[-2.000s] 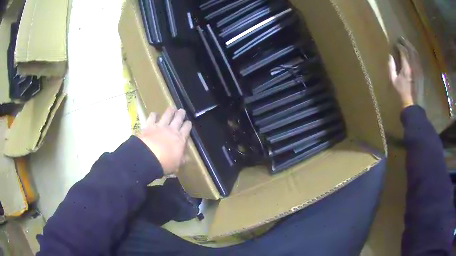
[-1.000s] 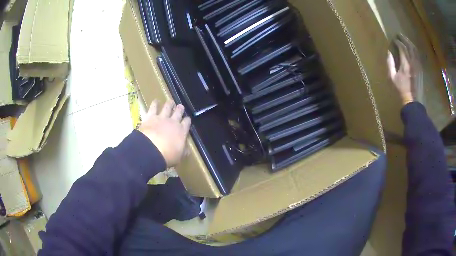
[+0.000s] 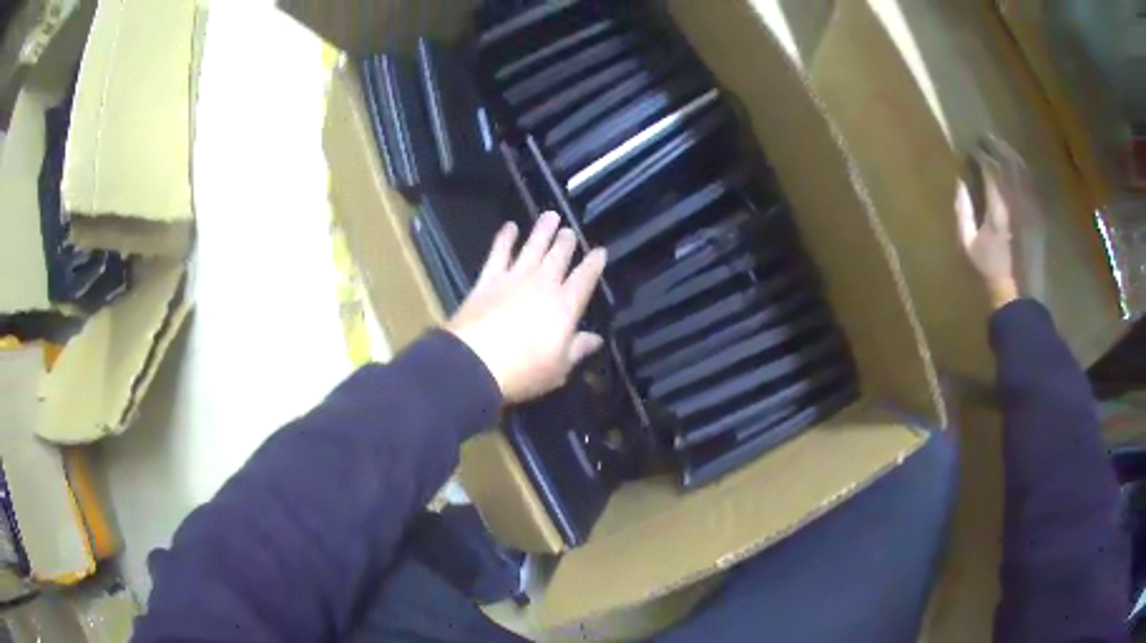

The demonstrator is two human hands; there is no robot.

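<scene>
An open carton (image 3: 742,509) stands tilted in the picture against my legs. Dark small solar panels (image 3: 742,358) stand on edge in it in a slatted row on the right side. More dark panels (image 3: 559,471) stand along its left wall, turned the other way. A thin wire lies loose among the panels. My left hand (image 3: 534,308) is over the left panels, fingers spread; whether it touches them cannot be told. My right hand (image 3: 993,232) is at the far right, outside the carton, blurred, beside a brown cardboard surface.
Other open cartons with raised flaps (image 3: 132,113) stand at the far left, one with dark panels inside. Pale floor (image 3: 251,214) with yellow tape marks lies between them and my carton. A closed brown carton (image 3: 880,94) is on the right.
My left hand has moved from the carton's left rim inward over the panels. The view has shifted a little, and a flap now shows at the carton's top end.
</scene>
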